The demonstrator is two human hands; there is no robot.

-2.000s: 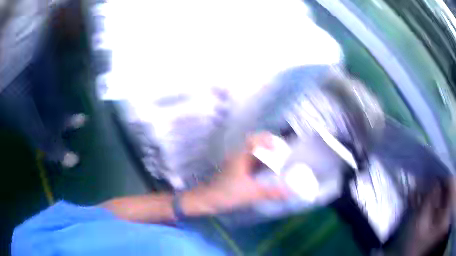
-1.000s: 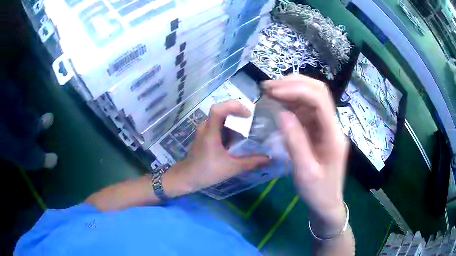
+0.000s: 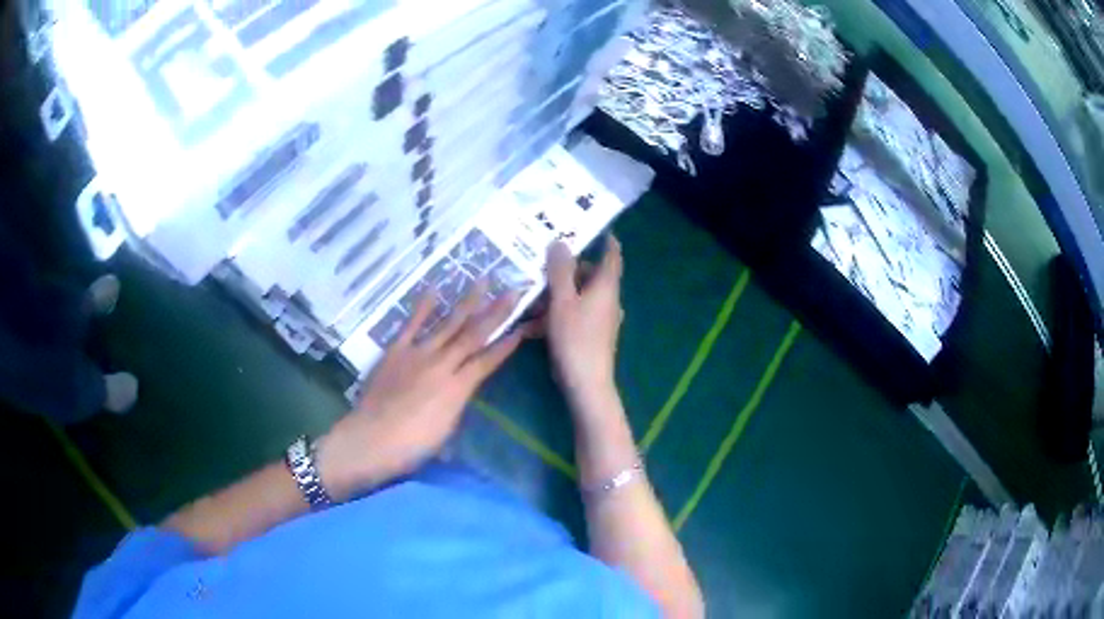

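Observation:
A retail carton (image 3: 559, 206) with dark picture panels lies against the near side of the tall white carton stack (image 3: 351, 157). Its far end shows a pale flap; whether that end is closed, I cannot tell. My left hand (image 3: 418, 393) lies on the carton's near part, fingers spread across the printed panels. My right hand (image 3: 587, 317) is at the carton's right edge, thumb on its face and fingers curled by the side. The carton's near right edge is partly hidden by my hands.
Black trays hold white looped accessories (image 3: 678, 91) and flat white slips (image 3: 902, 212) beyond my right hand. Upright cartons (image 3: 987, 562) stand at the lower right. A pale rail (image 3: 1029, 127) curves along the right. A person's feet (image 3: 119, 389) show at the left.
My hands have left the carton's open far end and moved down onto its face and right edge. The carton now sits close against the stack. The clear bag no longer shows.

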